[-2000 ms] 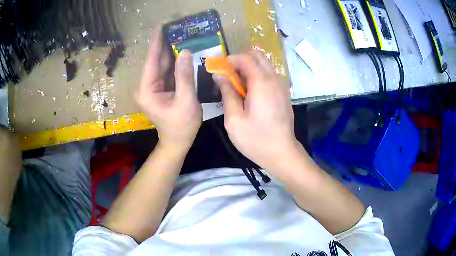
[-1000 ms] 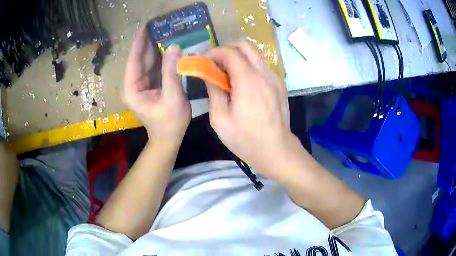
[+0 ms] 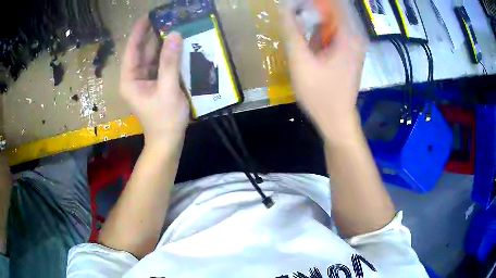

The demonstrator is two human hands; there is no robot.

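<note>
My left hand (image 3: 157, 87) holds an open power bank unit (image 3: 204, 68) by its left side, thumb on its face. The unit shows a silver-white cell with a dark patch, yellow edges, a green strip (image 3: 190, 29) and a dark circuit board (image 3: 179, 13) at the far end. Black output cables (image 3: 235, 142) hang from its near end over my lap. My right hand (image 3: 326, 70) is blurred, away to the right of the unit, with an orange hand tool (image 3: 322, 27) in it. A whitish blur beside the tool cannot be made out.
Brown board (image 3: 128, 98) with yellow tape (image 3: 81, 137) lies under the work. Two more units (image 3: 380, 20) with hanging cables and a narrow dark piece (image 3: 469, 33) lie on the white surface. Black cables are heaped at upper left. A blue stool (image 3: 416, 152) and another person's leg (image 3: 46, 201) are below.
My right hand has moved right and away from the unit with the orange tool, uncovering the cell face. My left hand and the unit have shifted slightly left.
</note>
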